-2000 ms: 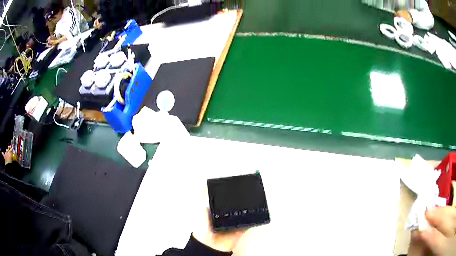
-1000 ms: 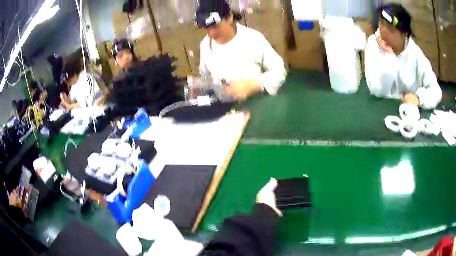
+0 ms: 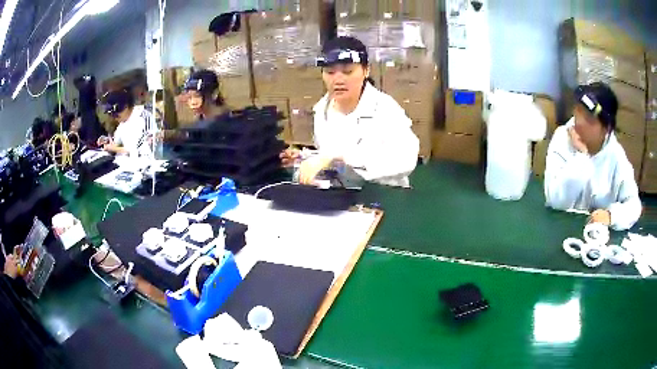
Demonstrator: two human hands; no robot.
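A black touch-panel unit lies on the green conveyor belt, right of the wooden-edged board. A row of small pale marks shows along its near edge. No hand touches it. Neither my left hand nor my right hand is in the picture. A white bottle with a round pale top stands at the bottom, with white containers beside it, cut off by the lower edge.
A blue tape dispenser stands left of a black mat. Behind it is a fixture with white pieces. Tall black trays are at back left. Two people in white sit across the belt; white rings lie at right.
My left hand has let go of the panel unit and left the picture. The unit now lies on the belt. The view has tilted up since two seconds ago, and my right hand and the white cloth are out of view.
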